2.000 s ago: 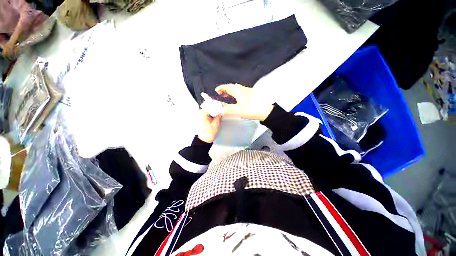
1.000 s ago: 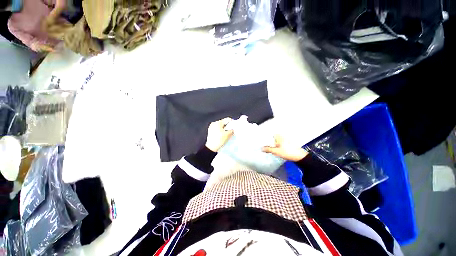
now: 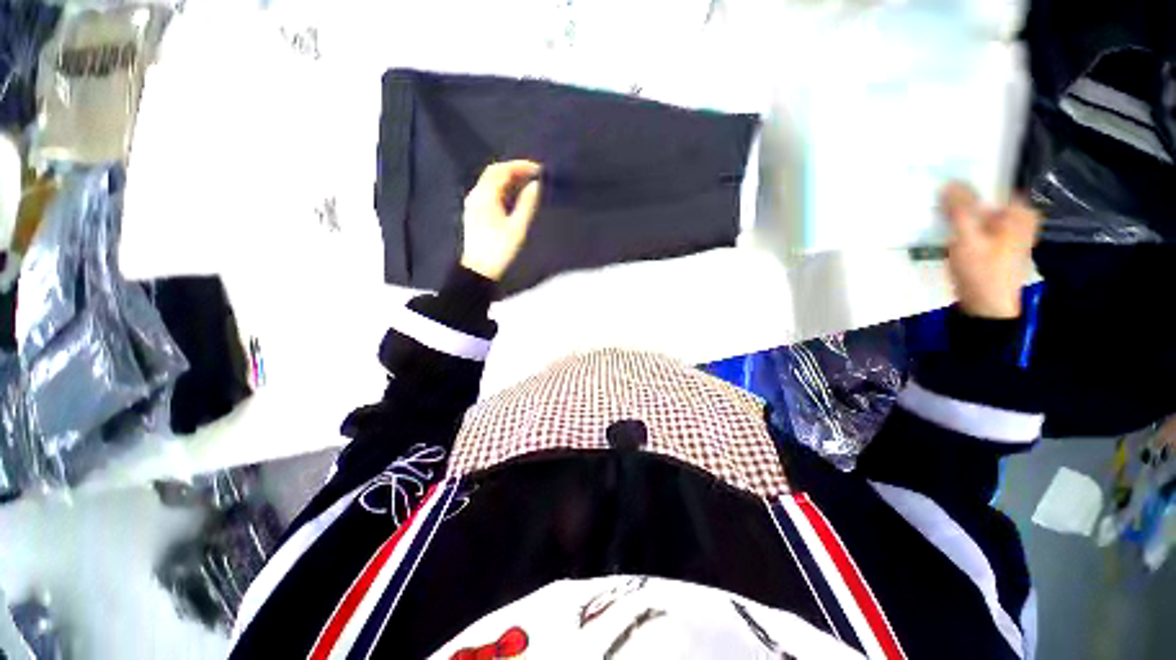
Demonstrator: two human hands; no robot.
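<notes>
A dark folded garment (image 3: 606,181) lies flat on the white table in front of me, its long side running left to right. My left hand (image 3: 498,219) is over its left half, thumb and fingers apart and slightly curled, with nothing seen in it. My right hand (image 3: 990,245) is at the right, fingers closed at the lower edge of a pale, bluish-white sheet or poly bag (image 3: 903,142). The sheet is blurred, so its kind is hard to tell. It is just right of the garment.
Bagged grey garments (image 3: 97,322) and a black cloth (image 3: 200,348) are at the table's left. A beige bagged garment (image 3: 90,84) is at the upper left. A blue tote (image 3: 742,374) with bagged items is below the table's front edge. Dark bagged garments (image 3: 1109,142) are at the right.
My right hand has moved far right and forward with the pale sheet, away from my lap. My left hand has let go of it and moved over the garment. The view has shifted.
</notes>
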